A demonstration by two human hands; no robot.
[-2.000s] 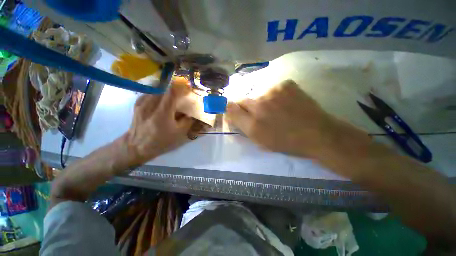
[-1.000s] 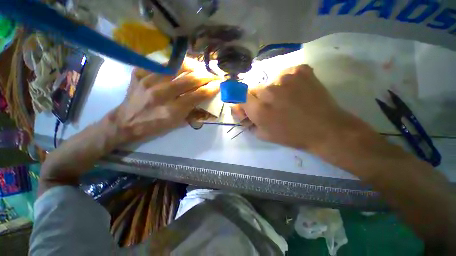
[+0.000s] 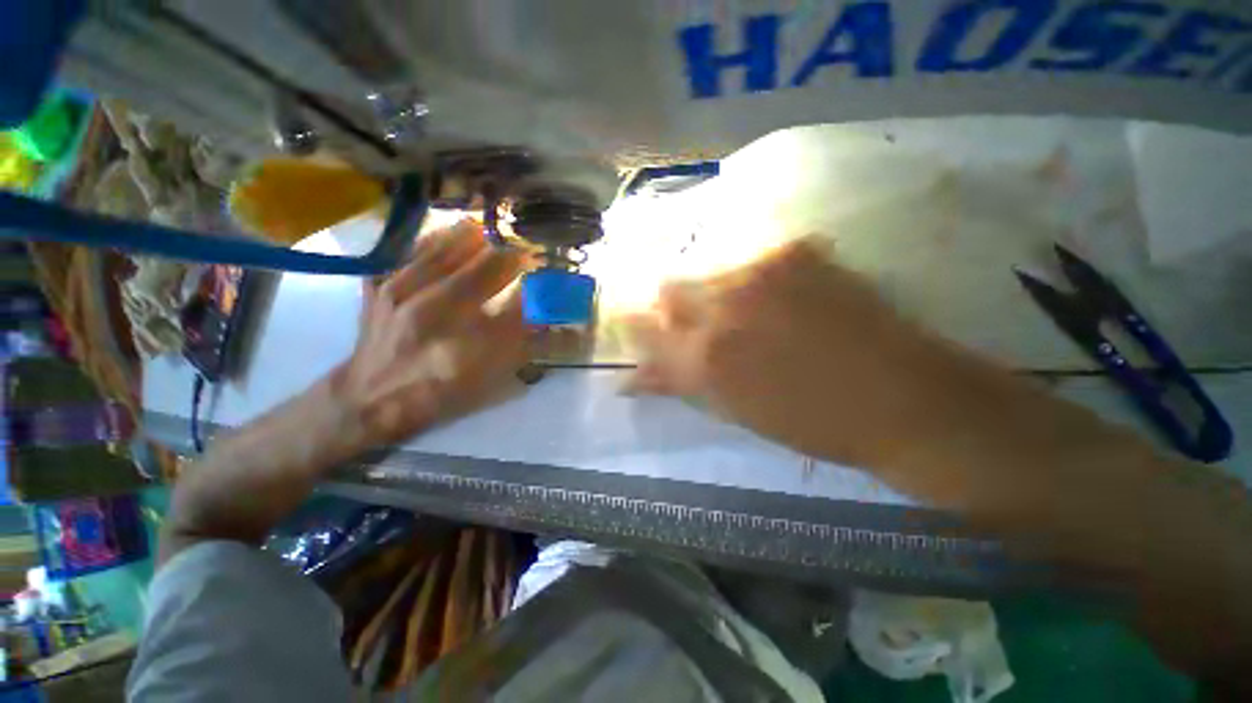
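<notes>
My left hand (image 3: 439, 327) lies bent over the machine bed, left of the tension dial's blue knob (image 3: 559, 295). A small dark brown bit, perhaps the plush piece's edge (image 3: 531, 372), shows below its fingertips; the rest of the piece is hidden. My right hand (image 3: 776, 343) is right of the knob, knuckles up, fingertips curled down to the bed and blurred. What either hand grips cannot be seen. The white machine head (image 3: 618, 83) and lamp glare cover the needle area.
Dark-bladed thread snips (image 3: 1126, 350) lie at right. A yellow part (image 3: 305, 201) and blue bar (image 3: 179, 245) are at upper left. The phone (image 3: 223, 323) and cream parts (image 3: 158, 295) lie at left. The ruler-marked edge (image 3: 687, 525) runs in front; a brown bundle (image 3: 433, 604) is below.
The view has shifted. The pale fabric corner between the hands and the thin tool tips under my right fingers no longer show. My left fingers lie closer to the bed beside the knob.
</notes>
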